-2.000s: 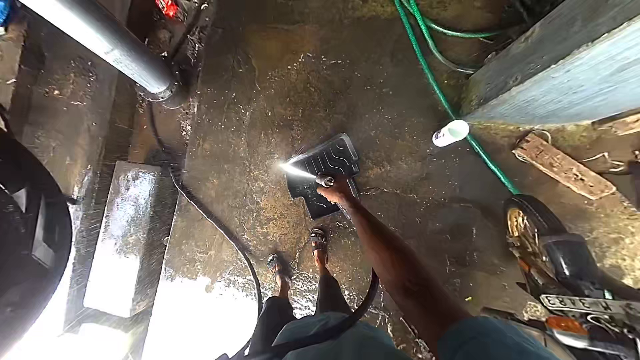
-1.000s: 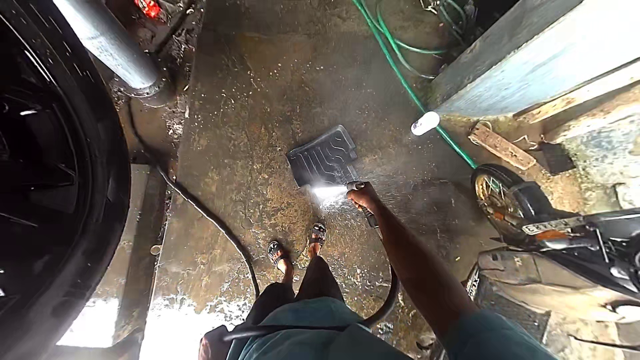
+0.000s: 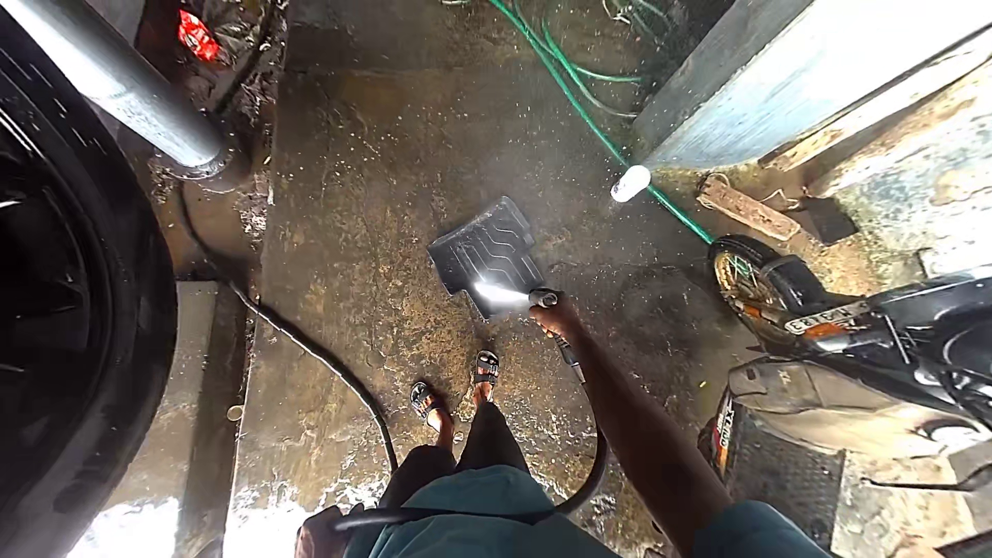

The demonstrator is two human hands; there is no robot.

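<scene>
My right hand [image 3: 556, 316] is closed round a pressure-washer spray gun [image 3: 544, 297], right of a black rubber floor mat [image 3: 496, 246]. A bright water jet leaves the gun leftward and strikes the lower part of the mat, which lies flat on wet concrete. Mist hides some of the mat's lower edge. At the bottom left, my left hand [image 3: 318, 533], partly cut off by the frame, grips a black hose [image 3: 457, 513] that crosses in front of my waist. This hose curves up on the right towards the gun.
A large black tyre [image 3: 132, 310] fills the left side, beside a grey pipe [image 3: 155, 116]. A white cup [image 3: 631, 184] lies by a green hose [image 3: 581, 108]. A wall corner [image 3: 697, 101], a wooden block [image 3: 748, 208] and a motorcycle [image 3: 852, 325] stand right. Black hose [image 3: 310, 345] trails left of my sandalled feet.
The jet has shifted from the mat's upper left to its lower part, and my right hand has moved to the mat's right. My left hand has come into view. The view has shifted.
</scene>
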